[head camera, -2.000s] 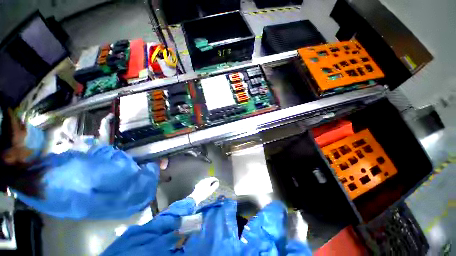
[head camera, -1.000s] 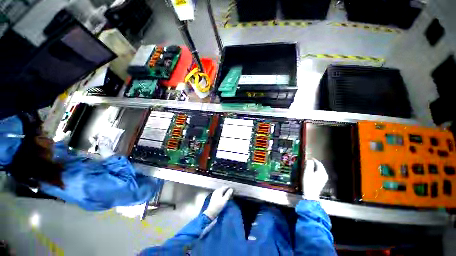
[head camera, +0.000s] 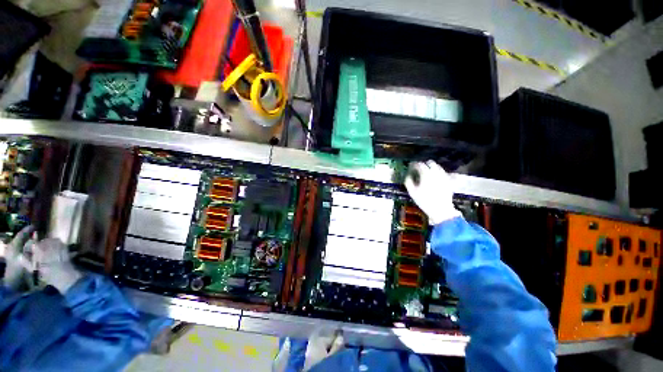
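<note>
A populated circuit board lies in its carrier frame on the conveyor in front of me, with silver blocks and a row of orange-copper coils. A second such board lies to its left. My right hand, white-gloved, is over the top edge of the nearer board by the far rail; its fingertips are unclear and I cannot tell if it holds anything. My left hand, gloved, is at the near rail, partly cut off by the bottom edge. Long green strips stand in a black bin behind the rail.
An orange cover plate lies on the conveyor at right. A second black bin stands behind it. Yellow tape rolls, red sheets and another board are at back left. A co-worker's gloved hands are at left.
My right hand has moved from the board's right side to its far edge. My left hand stays near the front rail, now lower in view. The view has moved closer to the boards.
</note>
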